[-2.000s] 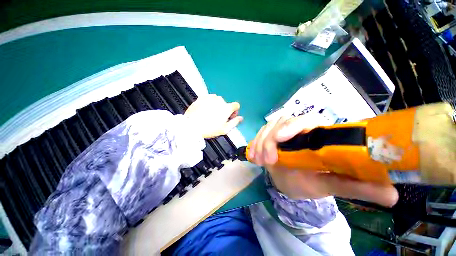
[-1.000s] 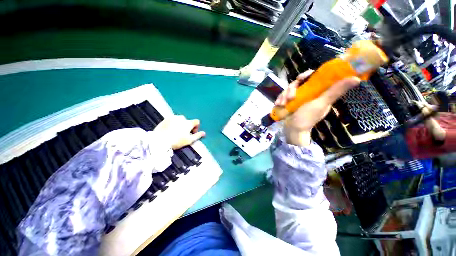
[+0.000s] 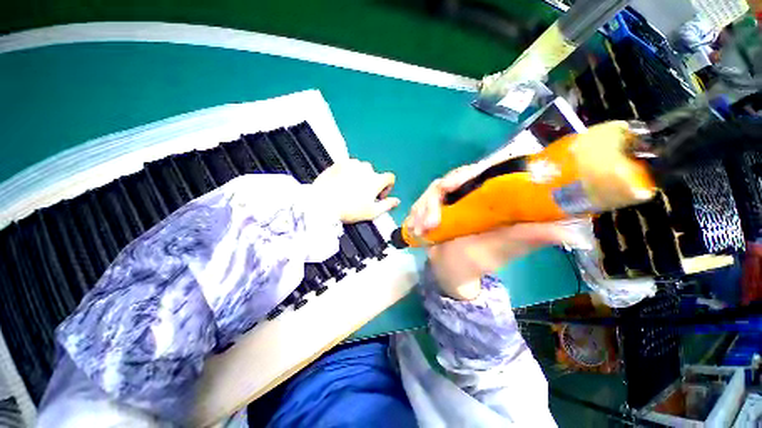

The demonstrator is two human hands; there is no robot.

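Observation:
Several long black ribbed plastic bars (image 3: 167, 180) lie side by side on a white foam sheet (image 3: 322, 322), their small knobbed ends towards me. My left hand (image 3: 355, 192) rests on the right-hand bars, fingers curled, thumb and forefinger apart; its forearm covers the middle bars. My right hand (image 3: 443, 230) is closed round the orange electric screwdriver (image 3: 510, 196). The tool's black nose is at the knobbed end of the rightmost bars. Whether the bit touches a screw cannot be told.
The white screw feeder (image 3: 547, 125) stands behind the screwdriver, mostly hidden. A pale wrapped post (image 3: 535, 63) stands at the bench's back edge, by the dark green conveyor (image 3: 276, 21). Black racks (image 3: 643, 226) and crates stand at the right.
The screwdriver in my right hand has moved from the feeder back left to the ends of the bars. The camera view has shifted; my left hand stays on the bars.

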